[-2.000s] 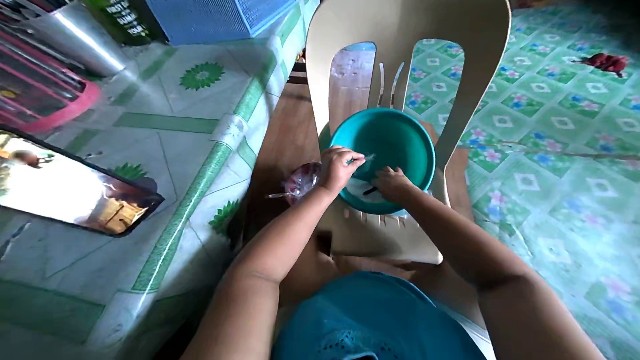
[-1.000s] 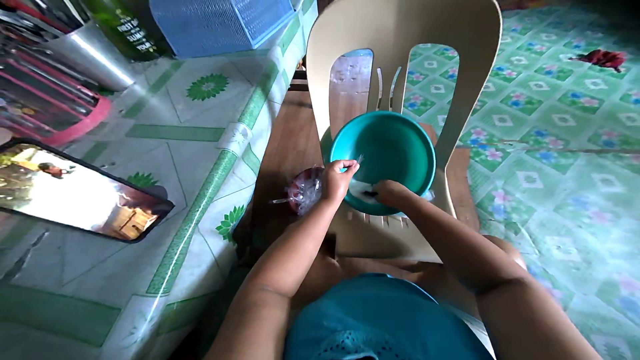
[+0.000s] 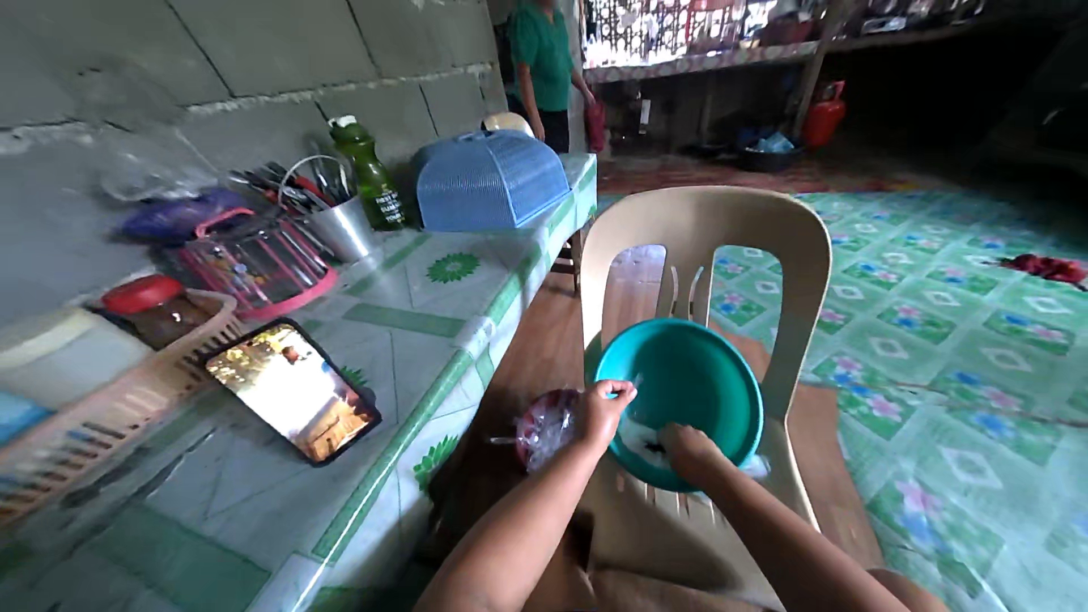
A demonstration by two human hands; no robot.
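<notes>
A teal plastic basin rests on the seat of a beige plastic chair. At the basin's left rim my left hand pinches a small piece of clear plastic between thumb and fingers. Low inside the basin, my right hand is closed around a small dark object, whose kind I cannot tell; white material lies beside it. Left of the chair, lower down, a reddish bowl holds crumpled clear plastic.
On the table to the left stand a tablet or phone, a slotted plastic basket, a metal bucket of utensils, a green bottle and a blue mesh food cover. A person stands beyond the table.
The view has tilted up, bringing the far room and a person into sight. Both hands stay at the basin, the left at its left rim and the right low inside.
</notes>
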